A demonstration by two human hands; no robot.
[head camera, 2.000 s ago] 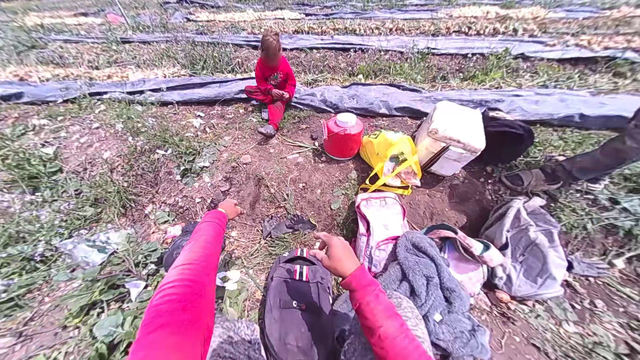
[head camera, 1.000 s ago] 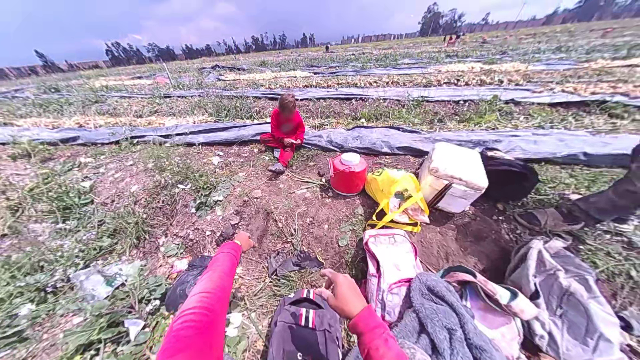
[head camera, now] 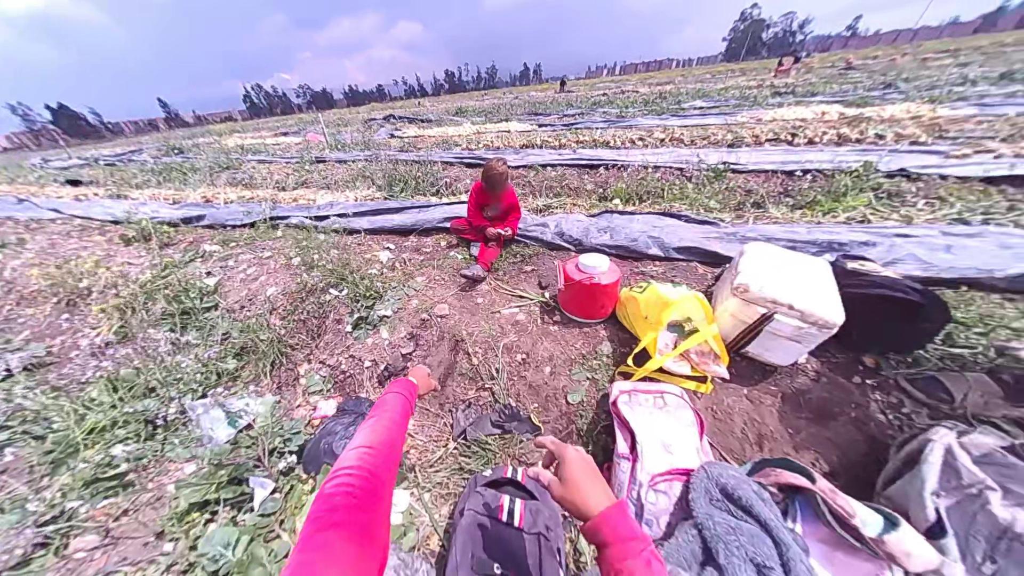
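Note:
My left hand (head camera: 423,379), at the end of a pink sleeve, is over bare soil beside a black plastic bag (head camera: 340,432); whether its fingers hold anything is unclear. Just above the top of a dark grey backpack (head camera: 504,532) with a striped loop is my right hand (head camera: 572,480), its fingers apart and nothing visible in them. A white and pink backpack (head camera: 658,448) lies right of that hand. Between and beyond my hands, a piece of dark cloth or plastic (head camera: 494,422) lies on the ground.
A person in red (head camera: 490,212) sits ahead by grey plastic sheeting (head camera: 632,236). A red jug (head camera: 590,292), yellow bag (head camera: 672,324), white box (head camera: 780,300) and dark round object (head camera: 888,308) stand to the right. A grey fleece (head camera: 724,520) and grey jacket (head camera: 960,488) lie nearer.
The view has tilted up, bringing in the sky and distant trees. A leg and shoe at the right, seen in the earlier frames, have largely left the view.

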